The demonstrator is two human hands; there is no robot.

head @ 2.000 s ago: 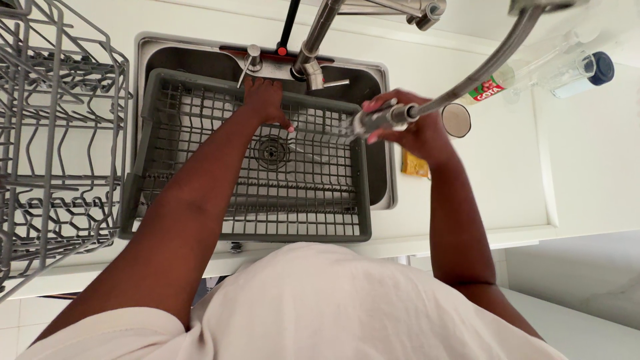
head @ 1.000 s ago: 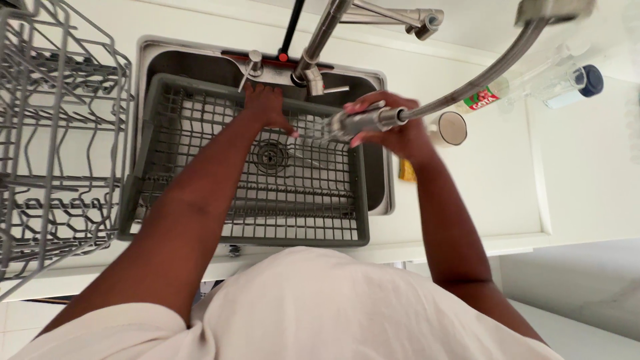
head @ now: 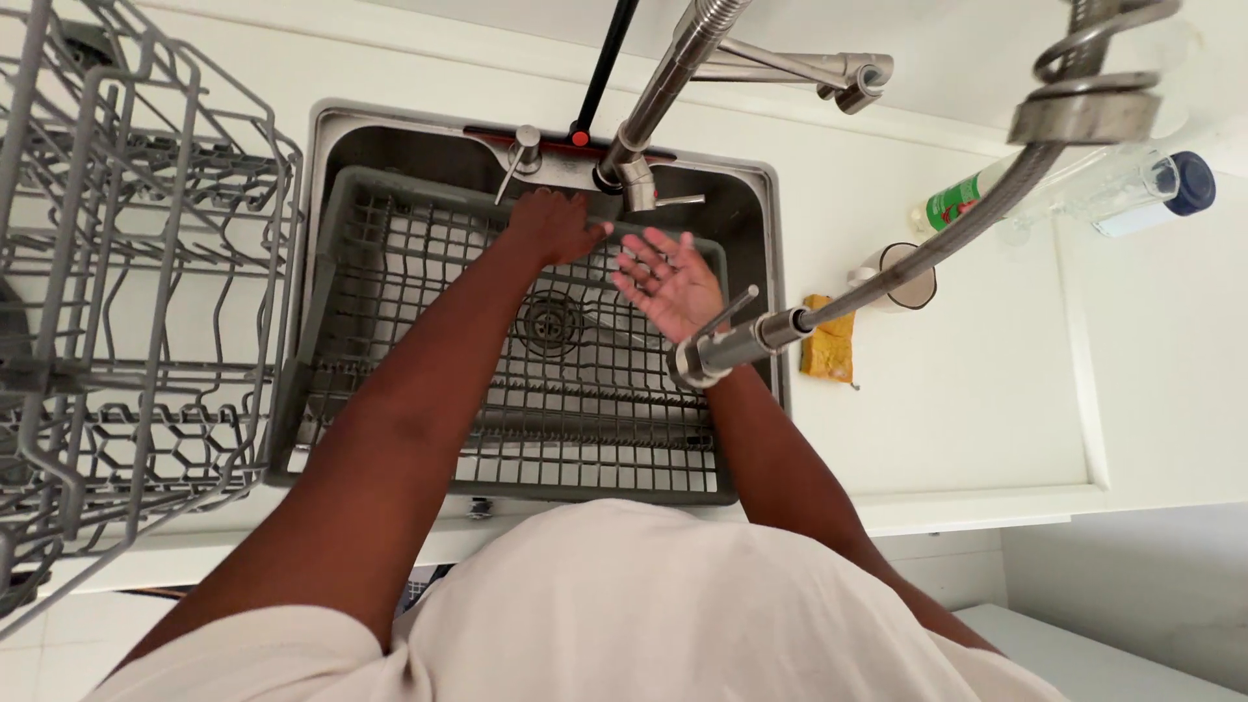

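A grey dishwasher rack with a wire-grid floor (head: 624,478) lies in the steel double sink (head: 765,195), its near side up by the front rim. My left hand (head: 558,226) rests on the rack's far edge, near the soap dispenser (head: 526,148); its fingertips are partly hidden. My right hand (head: 671,283) is over the rack's right part, palm up with fingers spread, holding nothing. The pull-down spray head (head: 736,349) hangs on its hose just above my right wrist. A drain shows through the grid.
Another dishwasher rack (head: 146,292) stands at the left. The faucet (head: 673,88) rises behind the sink. On the right counter are a yellow sponge (head: 828,339), a mug (head: 909,277), a green-labelled bottle (head: 951,203) and a clear bottle with a blue cap (head: 1191,183).
My right hand has let go of the spray head, which now hangs free, and its fingers have spread. My left hand has stayed at the rack's far edge.
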